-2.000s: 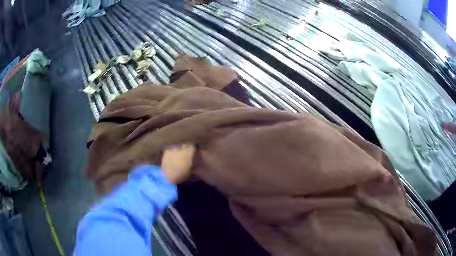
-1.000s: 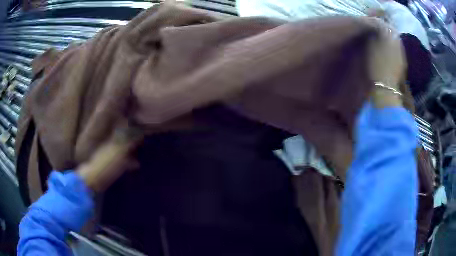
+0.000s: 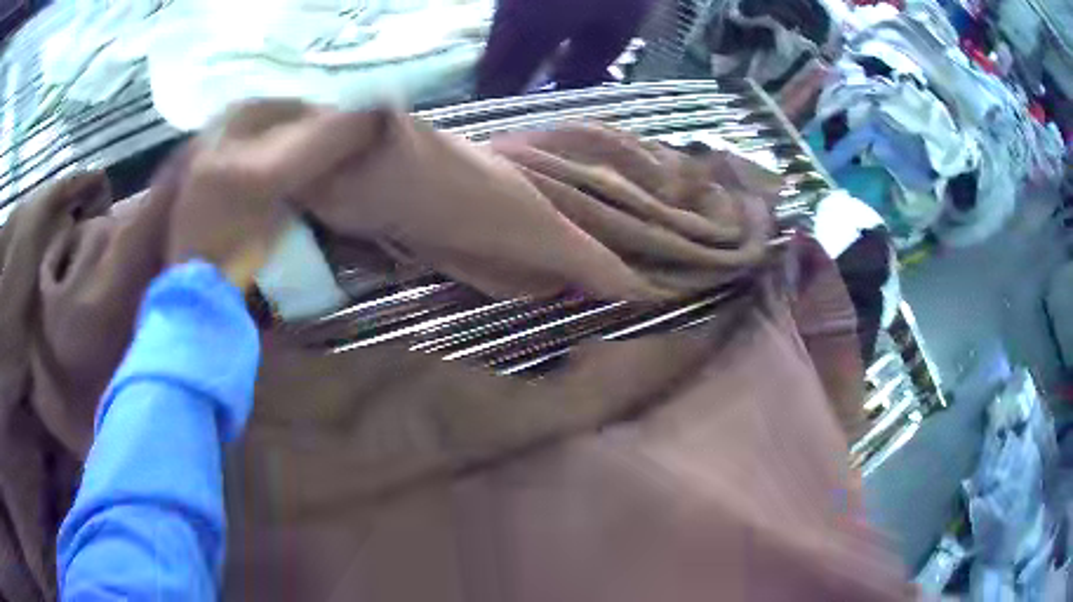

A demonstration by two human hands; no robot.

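A large brown cloth (image 3: 553,517) spreads over the metal slats, with a raised fold across the upper left and bunched folds at the upper centre. Its near part looks stretched towards the lower right. My left hand (image 3: 230,229), blurred and partly covered by cloth, grips the raised fold at the left. A small white piece (image 3: 302,273) shows just right of the hand. My right hand is not in view.
Silver slats (image 3: 530,329) show through a gap in the cloth. White cloth (image 3: 306,53) lies at the rack's far left. Dark purple legs of a person (image 3: 565,41) are beyond the rack. Piled pale and blue cloths (image 3: 906,118) stand at the upper right, with grey floor (image 3: 941,470) below.
The view has swung right, bringing the rack's corner and the cloth piles in. The dark cloth underneath no longer shows. My right hand has left the picture, and brown cloth fills the near area.
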